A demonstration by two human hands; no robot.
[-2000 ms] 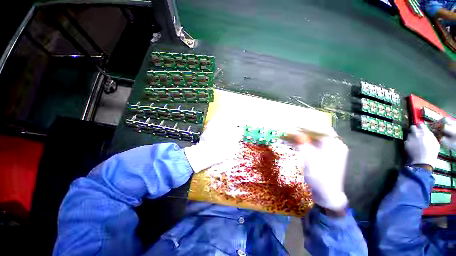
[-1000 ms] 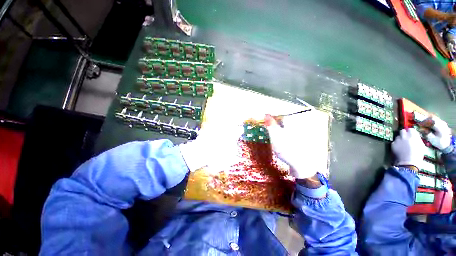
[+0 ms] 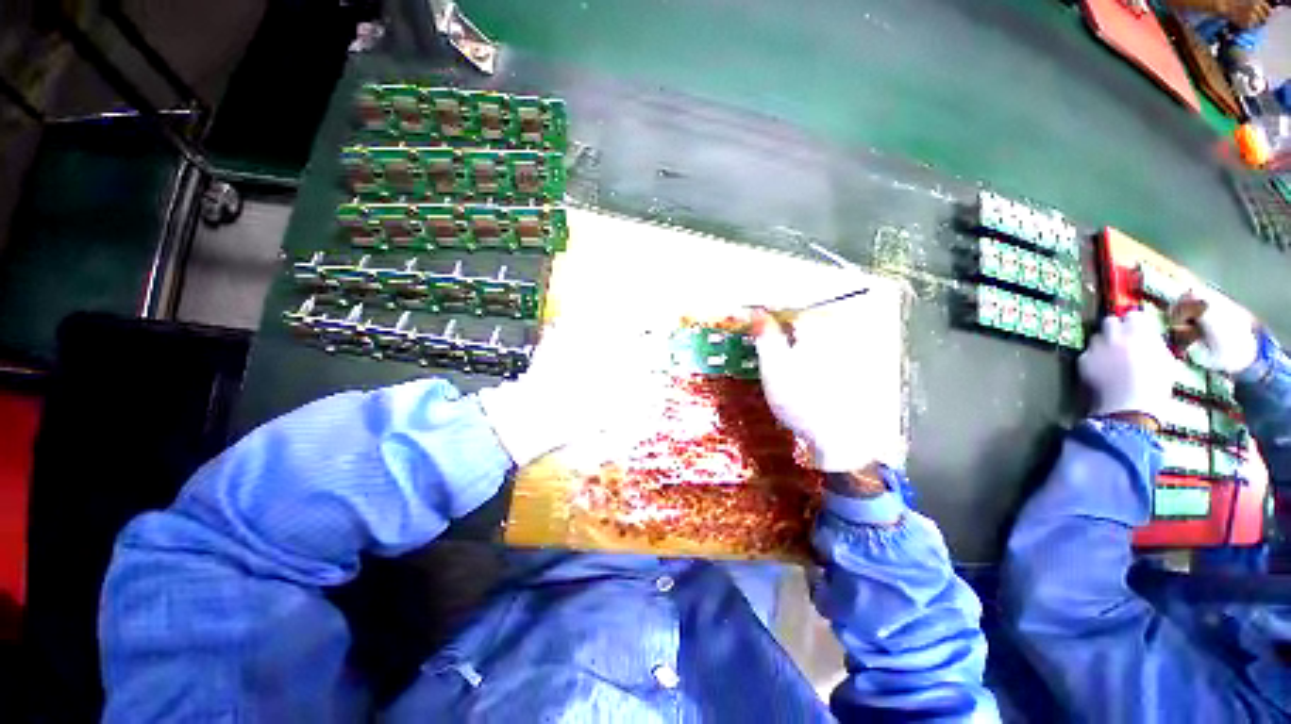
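Observation:
A narrow green PCB panel [image 3: 701,352] lies on the yellow-tan work board [image 3: 566,529], above a shiny red-brown patch [image 3: 708,453]. My right hand [image 3: 828,403], in a white glove with a bare-looking fingertip, covers the panel's right end. It holds a thin dark pointed tool [image 3: 828,300] that sticks out up and right from the fingers. My left hand [image 3: 552,403], also white-gloved, reaches in from the left towards the panel's left end; glare hides its fingers and whether they grip the panel.
Several green panels [image 3: 453,167] stand in rows left of the board, the nearer ones with upright pins [image 3: 411,337]. Panels [image 3: 1028,266] lie to the right. Beyond, a neighbour's gloved hands [image 3: 1133,365] work over a red plate [image 3: 1196,530]. A metal bracket [image 3: 467,40] stands at the top left.
My right hand was blurred near the board's right side; it moved left onto the panel and has stayed there. The whole view has shifted, so the bench things sit further left and up.

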